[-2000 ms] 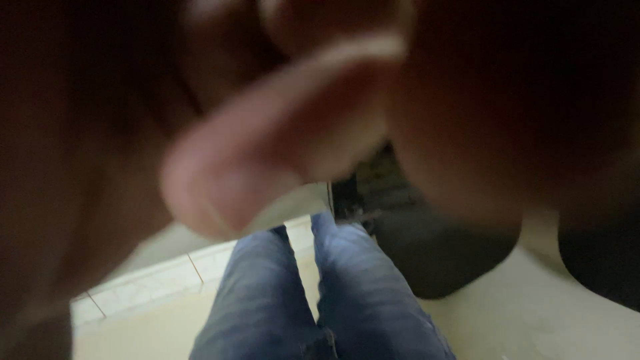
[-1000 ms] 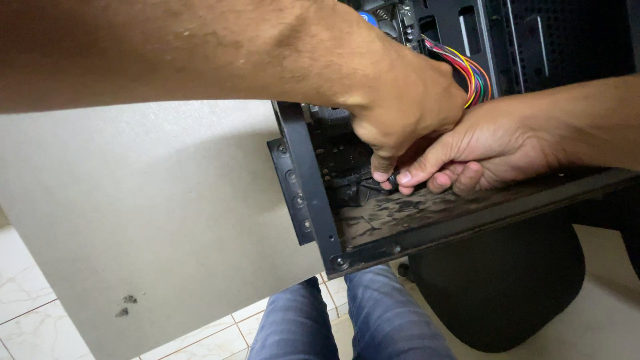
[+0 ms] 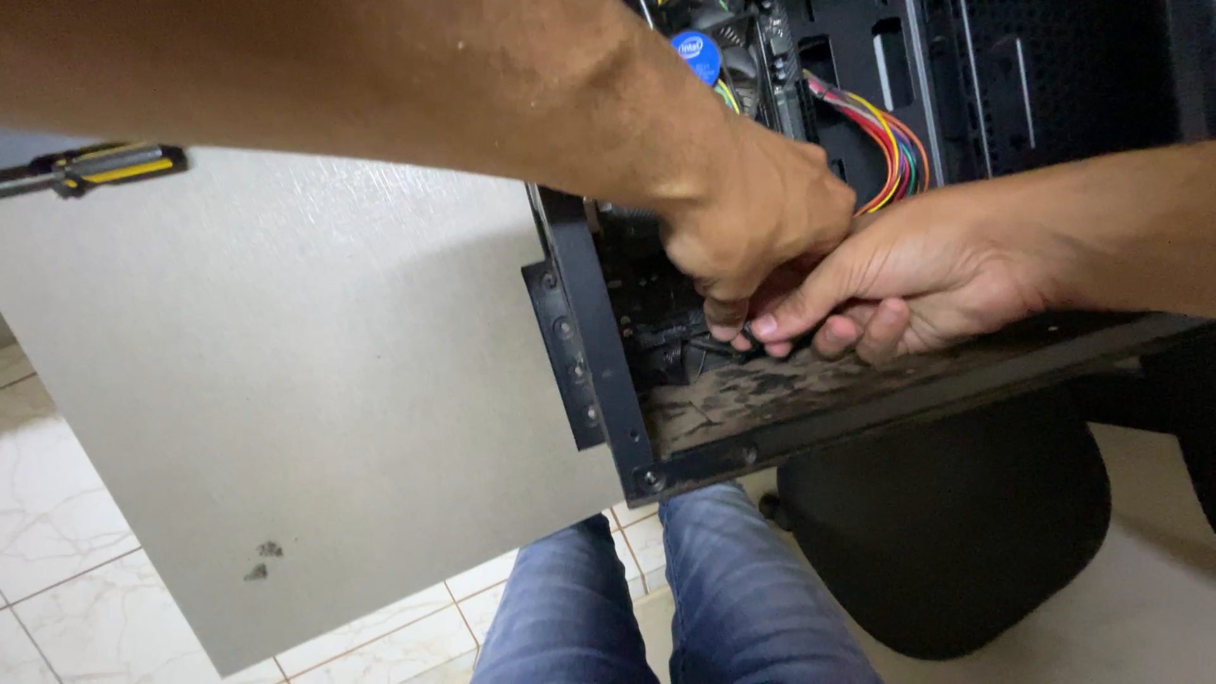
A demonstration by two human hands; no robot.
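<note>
An open black computer case (image 3: pixel 608 361) lies on a light grey tabletop, its dusty inner panel (image 3: pixel 807 389) towards my legs. Reaching in from the left, my left hand (image 3: pixel 760 218) has its thumb and finger closed at a thin black cable (image 3: pixel 708 344) near the case's lower left corner. My right hand (image 3: pixel 912 285) comes from the right and meets it there, thumb and fingertips pinching at the same dark piece, whose end is hidden by the fingers. Above the hands are a bundle of coloured wires (image 3: pixel 888 142) and a processor fan with a blue round sticker (image 3: pixel 696 57).
On the grey tabletop (image 3: pixel 332 380) a black and yellow screwdriver (image 3: pixel 123 169) lies at the upper left. A black chair seat (image 3: pixel 950 532) stands below the case's front edge. My legs in jeans (image 3: pixel 750 589) are under the edge, above a tiled floor (image 3: pixel 76 513).
Two seconds ago a blurred hand close to the camera covered most of the view. Since one second ago both hands are inside the case, fingertips together, with little movement.
</note>
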